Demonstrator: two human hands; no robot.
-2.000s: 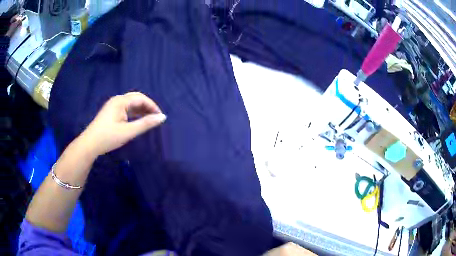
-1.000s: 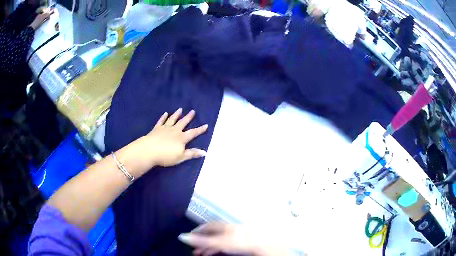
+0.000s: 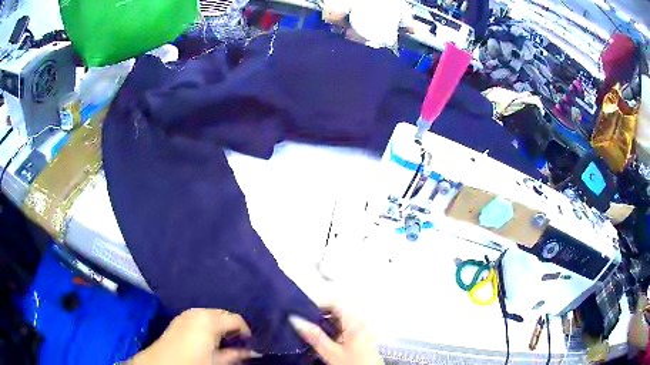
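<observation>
The dark navy garment piece (image 3: 192, 207) curves from the back of the table down its left side to the front edge. My left hand (image 3: 202, 338) is at the bottom of the view, fingers curled on the cloth's lower end. My right hand (image 3: 338, 338) pinches the same end at its right corner, thumb on top. Both hands are partly cut off by the lower edge. The sewing machine's needle area (image 3: 410, 214) stands to the right, apart from this end of the cloth.
Green and yellow scissors (image 3: 477, 281) lie right of the needle, beside a black cord (image 3: 503, 299). A slim orange-brown tool (image 3: 536, 333) lies near the front edge. A pink thread cone (image 3: 443, 84) stands above the machine head. Blue crates (image 3: 93, 314) are below left.
The garment's lower end now lies at the table's front edge. My left hand has moved down from the cloth's middle to that end, and my right hand has taken hold of its corner.
</observation>
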